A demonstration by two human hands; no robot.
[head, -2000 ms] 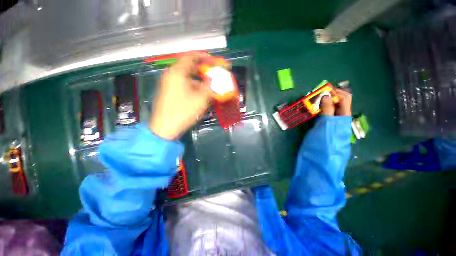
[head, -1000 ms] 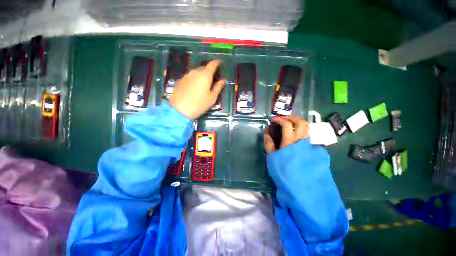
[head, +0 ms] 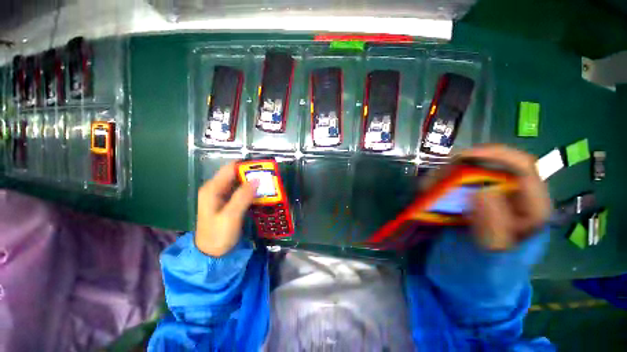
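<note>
My left hand [head: 221, 208] holds a red keypad phone [head: 273, 218] with an orange frame and lit screen, face up over the front row of the clear blister tray [head: 194, 103]. My right hand [head: 505, 199] holds another red and orange phone [head: 412, 213], tilted and blurred by motion, over the tray's front right corner; its screen looks lit. Several phones lie face down in the tray's back row, such as one phone back [head: 326, 106] in the middle pocket.
Green labels [head: 528, 119], a white label [head: 550, 165] and small dark batteries [head: 576, 205] lie at right. Another blister tray [head: 124, 151] with phones is at left, beside a person's pink sleeve [head: 82, 275]. A red marker strip [head: 363, 38] runs behind the tray.
My left hand has moved from the back row to the lit phone in the front row. My right hand has moved right and now shows a phone in it. The view has shifted.
</note>
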